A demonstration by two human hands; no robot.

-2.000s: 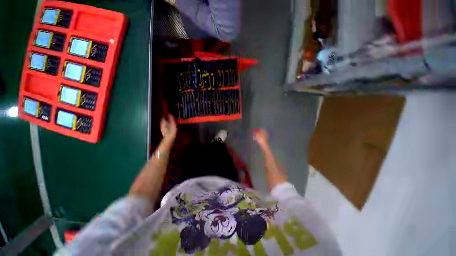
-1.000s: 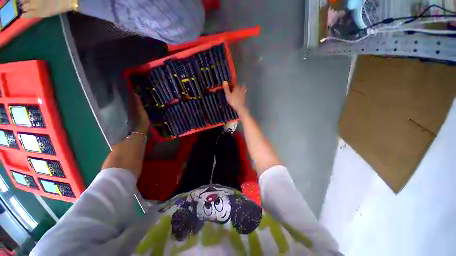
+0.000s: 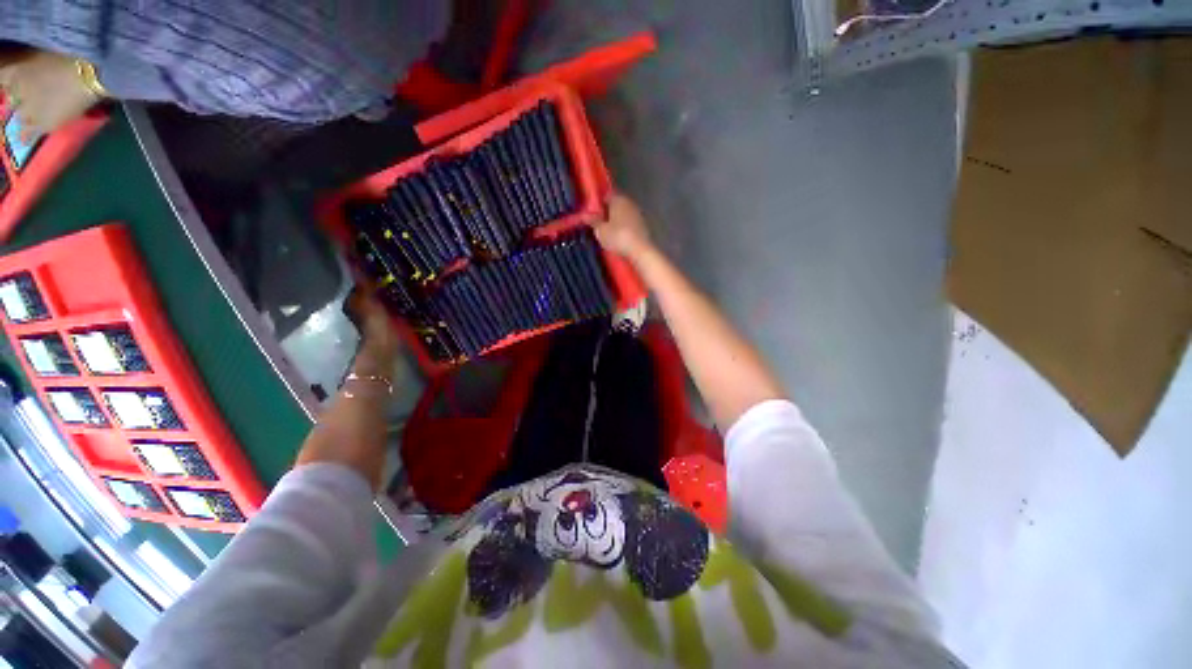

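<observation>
A red-orange crate of phones (image 3: pixel 595 170) is tilted in front of me, below bench level. It is tightly packed with dark phones in two rows, some with yellow edges. My right hand (image 3: pixel 624 230) grips the crate's right side. My left hand (image 3: pixel 371 320) is at the crate's left side, its fingers largely hidden in shadow and behind the crate wall.
A red slotted tray (image 3: pixel 147 353) with lit keypad phones lies on the green bench (image 3: pixel 242 379) at left. Another person's arm (image 3: pixel 242 52) reaches over a second tray. A red stool (image 3: pixel 458 451) is below. Brown cardboard (image 3: pixel 1072 235) lies at right.
Two seconds ago both hands were apart from the crate; one second ago they were at its sides. Since then the crate has shifted slightly and the view has turned, moving the bench tray lower.
</observation>
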